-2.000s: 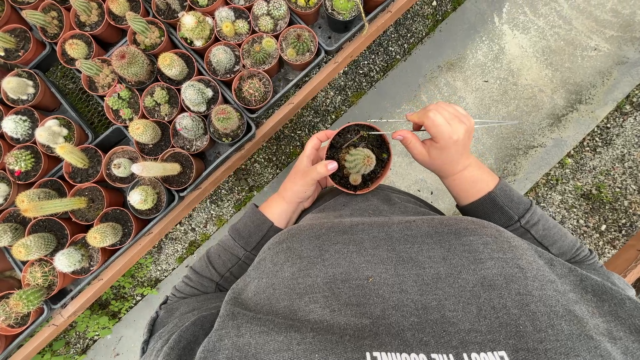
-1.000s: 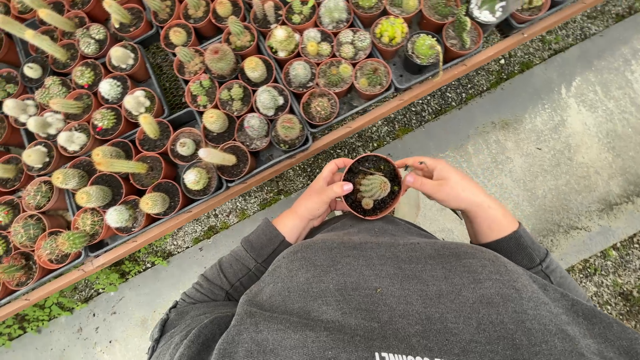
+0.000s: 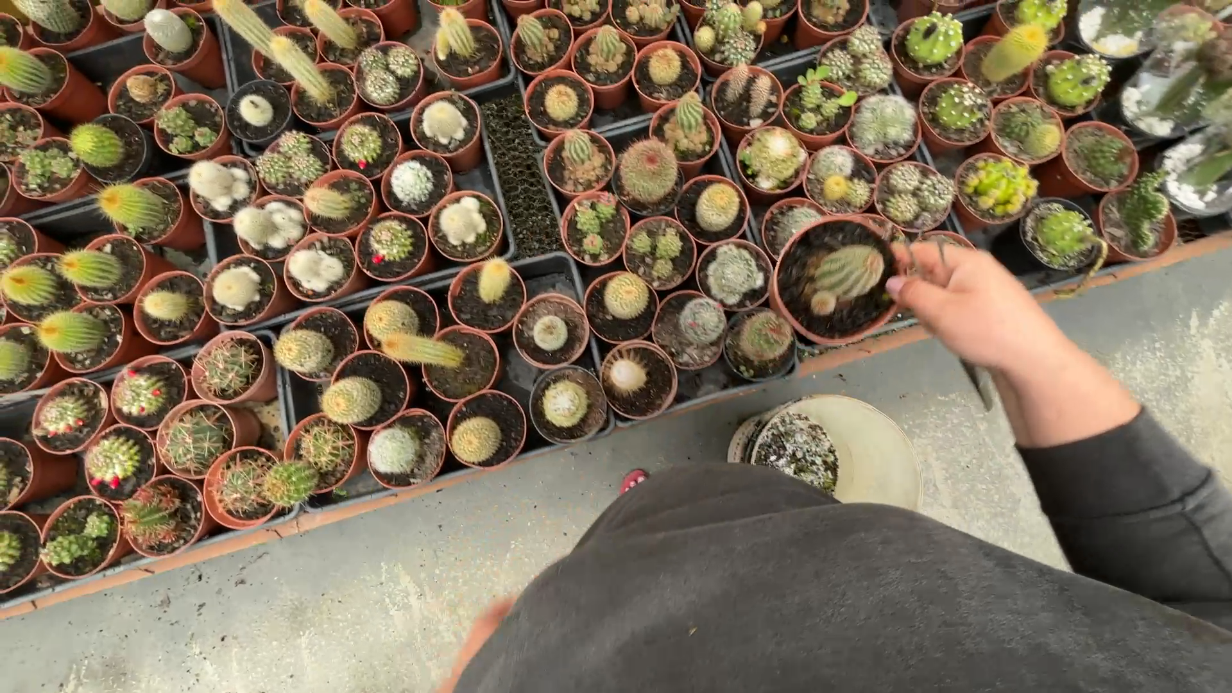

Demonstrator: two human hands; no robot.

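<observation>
My right hand (image 3: 982, 303) grips the rim of a round terracotta-coloured pot (image 3: 833, 337) between thumb and fingers, above the front edge of the cactus trays. In the pot, a ribbed green cactus (image 3: 849, 271) with a small offset leans in dark soil. A thin metal tool, perhaps tweezers (image 3: 977, 383), hangs from the same hand, partly hidden by it. Only a blurred part of my left hand or wrist (image 3: 481, 640) shows at the bottom, beside the dark sweatshirt; its fingers are hidden.
Black plastic trays (image 3: 568, 438) full of potted cacti cover the bench, with a wooden edge (image 3: 164, 560) along the front. Below it on the concrete floor stands a pale round bucket (image 3: 881, 452), a pot of speckled substrate (image 3: 797, 450) at its left. Clear plastic containers (image 3: 1198, 168) are at the right.
My left hand has let go of the pot and dropped low. The right hand now holds the pot alone, out over the tray edge. The view has shifted strongly towards the bench.
</observation>
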